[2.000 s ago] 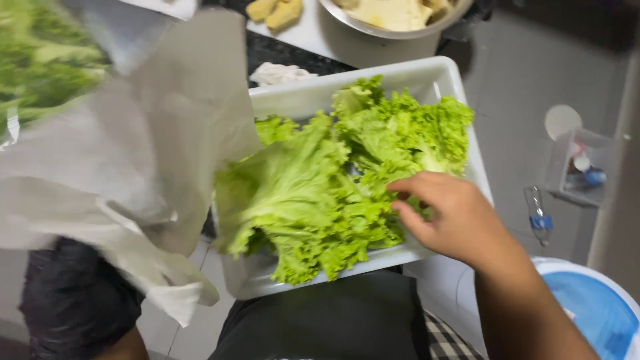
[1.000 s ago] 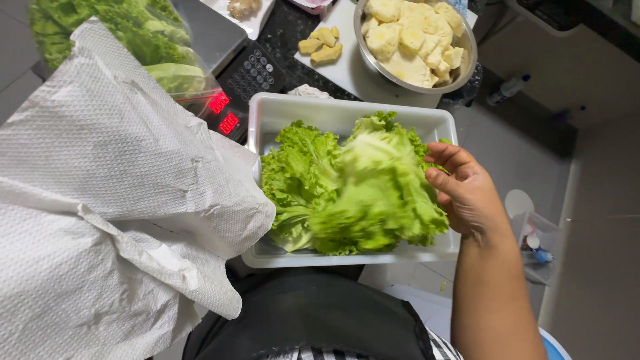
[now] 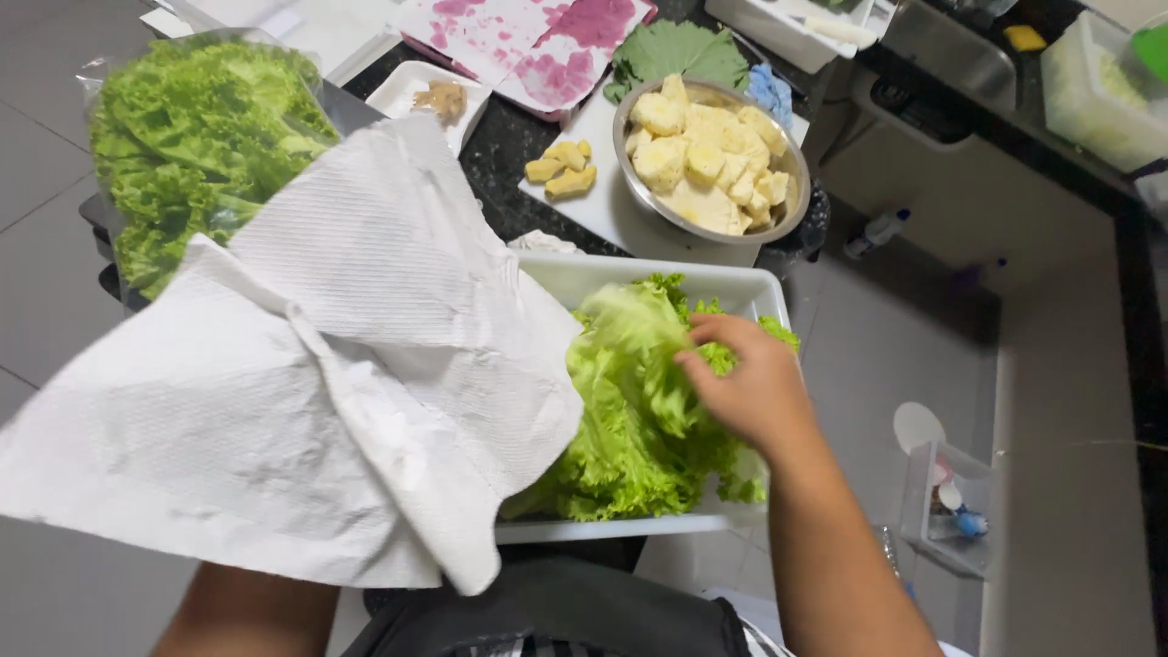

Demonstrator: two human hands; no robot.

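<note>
My right hand (image 3: 744, 379) is at the right part of a white plastic tray (image 3: 630, 526), its thumb and fingers closed on the edge of a lettuce leaf (image 3: 630, 365). More green curly lettuce lies in the tray beneath. A large crumpled sheet of white paper towel (image 3: 365, 365) spreads over the left side of the tray. Only my left forearm shows, below the paper towel; the hand itself is hidden behind the paper. A clear plastic bag of lettuce (image 3: 201, 155) sits at the upper left, partly behind the towel.
Beyond the tray, a steel bowl of pale peeled chunks (image 3: 712, 164) and yellow pieces (image 3: 561, 171) stand on a white cutting board (image 3: 620, 214). A small white dish with ginger (image 3: 438, 100), a pink-stained tray (image 3: 547, 46) and a large green leaf (image 3: 680, 55) are farther back. A sink (image 3: 949, 55) is upper right.
The leaf under my right hand has shifted within the tray. The paper towel now covers more of the tray's left side. The view has moved, showing more of the counter.
</note>
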